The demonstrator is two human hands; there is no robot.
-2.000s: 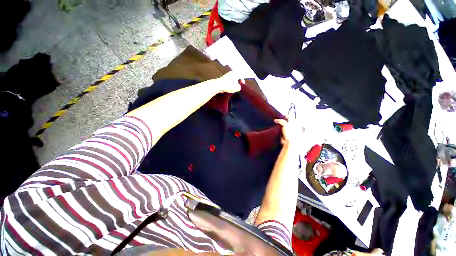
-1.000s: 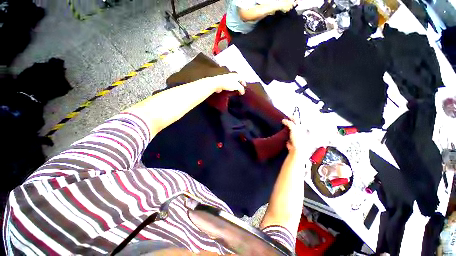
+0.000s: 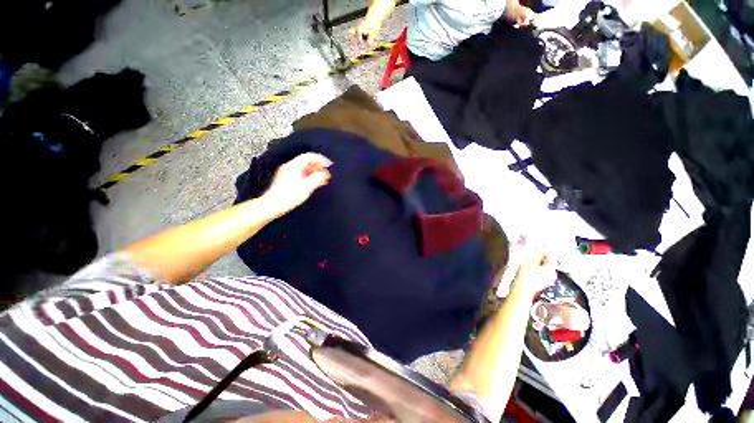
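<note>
A navy garment [image 3: 364, 281] with small red buttons lies spread in front of me over a brown garment pile [image 3: 355, 120]. Its maroon collar [image 3: 450, 230] stands open toward the white table. My left hand [image 3: 299, 183] is over the garment's left part, fingers loosely curled, with nothing visible in it. My right hand [image 3: 536, 271] is off the garment, at the table edge beside a round tray [image 3: 585, 343]. It is washed out against the white surface, and whether it holds something cannot be told.
Black garments [image 3: 603, 153] lie on the white table [image 3: 426, 111], with a red spool [image 3: 595, 247]. A person [image 3: 450, 25] sits at the table's far end on a red stool [image 3: 397, 62]. Dark clothing [image 3: 50, 198] is heaped at left. Yellow-black tape [image 3: 248, 107] crosses the floor.
Both hands have let go of the maroon collar. My left hand has moved left and down over the garment; my right hand has moved right and down toward the tray. The garment lies flatter.
</note>
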